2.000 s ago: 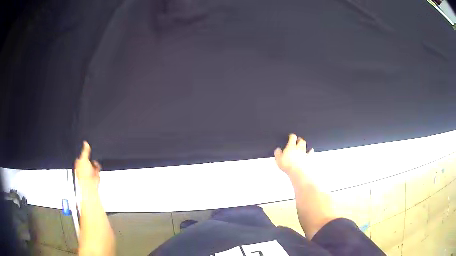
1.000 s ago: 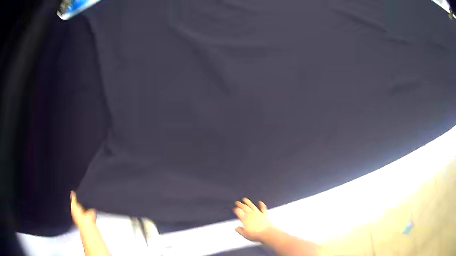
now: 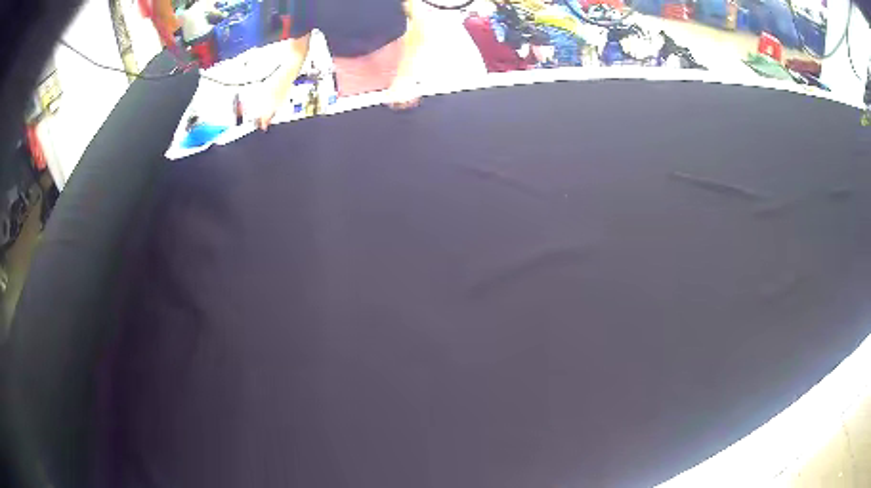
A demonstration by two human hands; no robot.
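A dark fabric ply (image 3: 458, 286) covers most of the table in front of me. It lies mostly flat, with short ripples at its middle and right. A dark fabric roll or bulk (image 3: 95, 219) runs along the left end of the table. The fabric's near edge shows only at the lower right, beside the white table strip (image 3: 774, 448). Neither my left hand nor my right hand is in the picture.
A coworker (image 3: 358, 38) stands across the table, both hands at the fabric's far edge. A blue item (image 3: 202, 134) lies at the far left corner. Heaped cloth (image 3: 554, 38) and a red bin (image 3: 770, 46) are behind. A thin dark cord hangs at the upper left.
The view has tilted up towards the far side, so the coworker and background now show. Both my hands, earlier at the near fabric edge, have left the picture.
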